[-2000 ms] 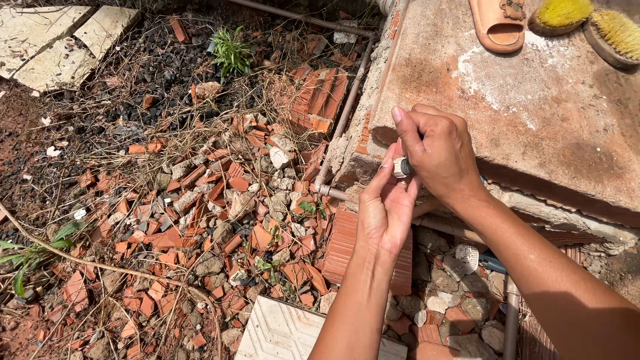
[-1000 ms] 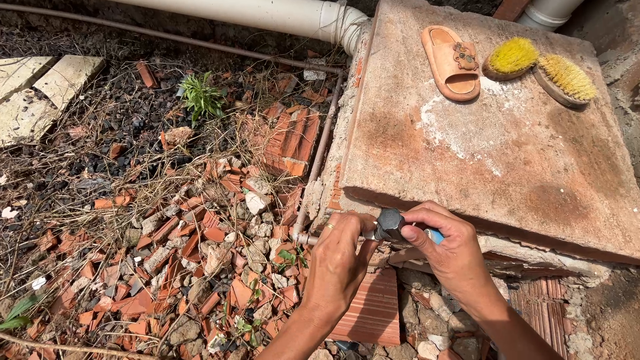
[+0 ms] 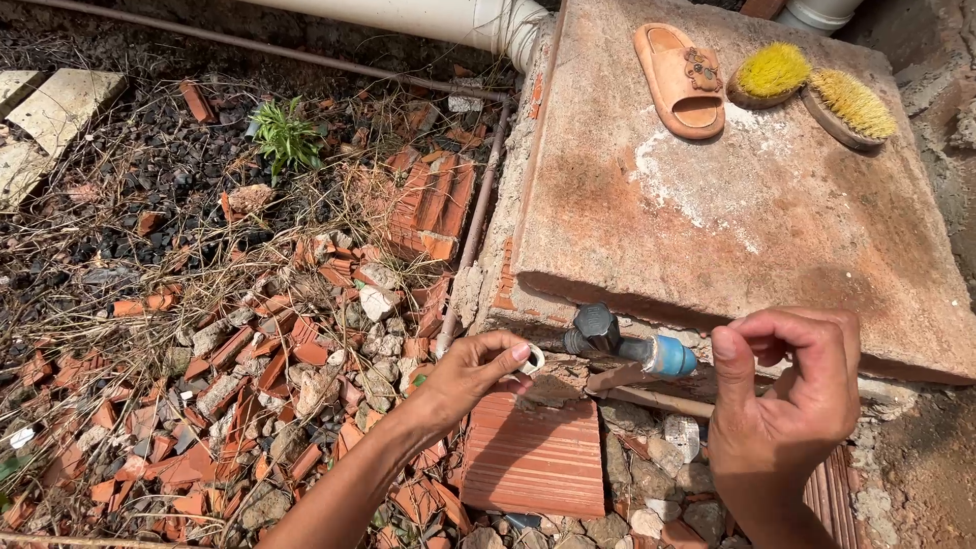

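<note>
Between thumb and fingers, my left hand [image 3: 476, 370] holds a small white plastic ring [image 3: 531, 360]. Just right of it is a black plastic tap [image 3: 597, 328] with a threaded end facing left. A blue pipe fitting [image 3: 671, 357] joins the tap's right side, beside the edge of the concrete slab. My right hand [image 3: 789, 381] is raised to the right of the blue fitting, fingers curled and thumb up. Whether anything small sits between those fingertips cannot be made out.
On the concrete slab [image 3: 762, 206] lie an orange slide sandal [image 3: 679, 80] and two yellow-bristled brushes [image 3: 772, 72]. Broken brick and stones [image 3: 252, 381] cover the ground at left. A ridged clay block [image 3: 534, 454] lies below the tap. A white pipe [image 3: 427, 19] crosses the top.
My hands have moved apart; one second ago both were at the black tap. The tap and blue fitting now show uncovered. The view has shifted.
</note>
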